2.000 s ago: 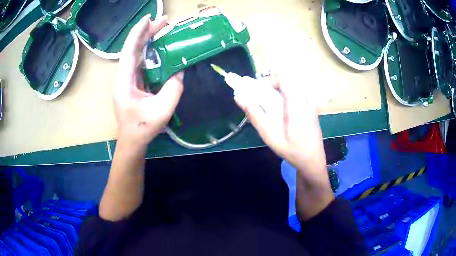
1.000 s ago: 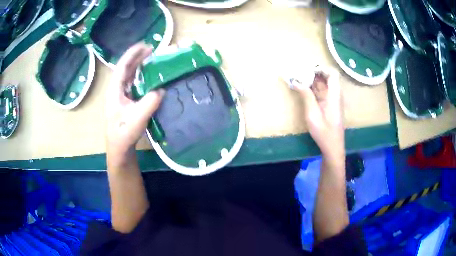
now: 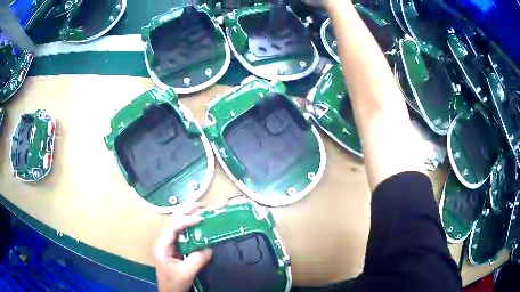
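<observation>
My left hand (image 3: 178, 263) grips the raised end of a green housing (image 3: 236, 222) with a dark inner panel and pale rim, at the bottom middle. The lower part of this housing is cut off by the picture's edge. My right arm stretches away to the top of the picture. My right hand (image 3: 317, 2) is almost wholly cut off by the top edge, so what it does is hidden.
Two housings (image 3: 159, 154) lie side by side just beyond my left hand. More housings (image 3: 185, 48) stand in rows at the back and overlap on the right. A smaller green part (image 3: 32, 146) lies at far left. A crumpled white piece (image 3: 429, 145) lies right of my arm.
The view has turned towards the back of the bench. My right arm has reached far forward. The bottle seen earlier no longer shows. My left hand still holds the housing, now lower in the picture.
</observation>
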